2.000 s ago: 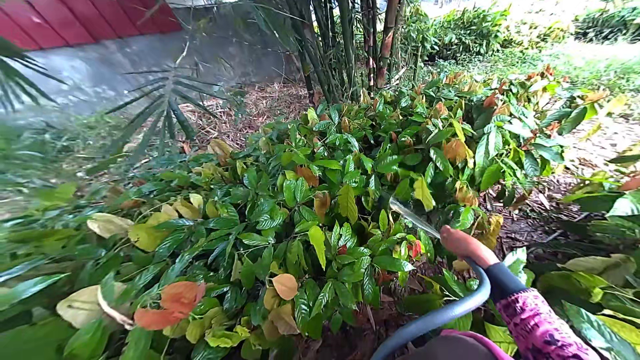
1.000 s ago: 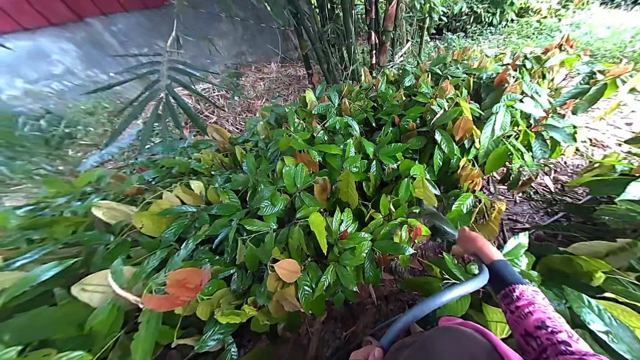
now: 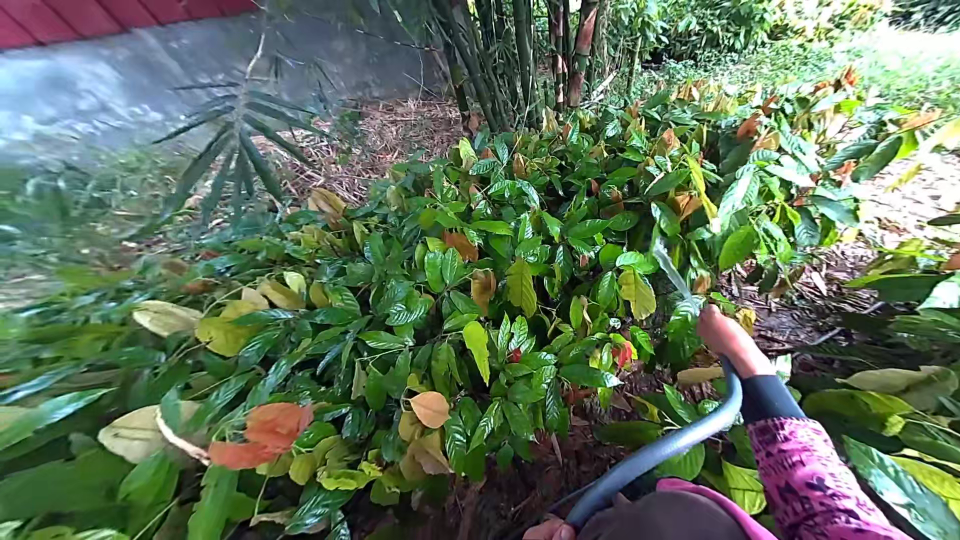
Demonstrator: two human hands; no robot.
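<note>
My right hand (image 3: 727, 337), at the end of a pink patterned sleeve, grips the front end of a grey-blue garden hose (image 3: 660, 450). A stream of water (image 3: 671, 266) leaves that end and runs up and to the left, into the leaves. From my right hand the hose curves down to the bottom edge, where my left hand (image 3: 551, 529) is around it, mostly cut off by the frame. Wet, glossy leaves of low leafy plants (image 3: 465, 300), green with some yellow and orange-brown ones, spread before me.
A clump of bamboo (image 3: 517, 60) stands behind the plants, with dry litter (image 3: 390, 135) beside it. A grey wall (image 3: 135, 82) with red panels (image 3: 120, 11) above is at the back left. A dangling leafy frond (image 3: 244, 127) hangs before it. More broad-leaved plants (image 3: 892, 405) grow at the right.
The water stream, low and short a second ago, now points further up. My left hand, out of view two seconds ago, shows at the bottom edge.
</note>
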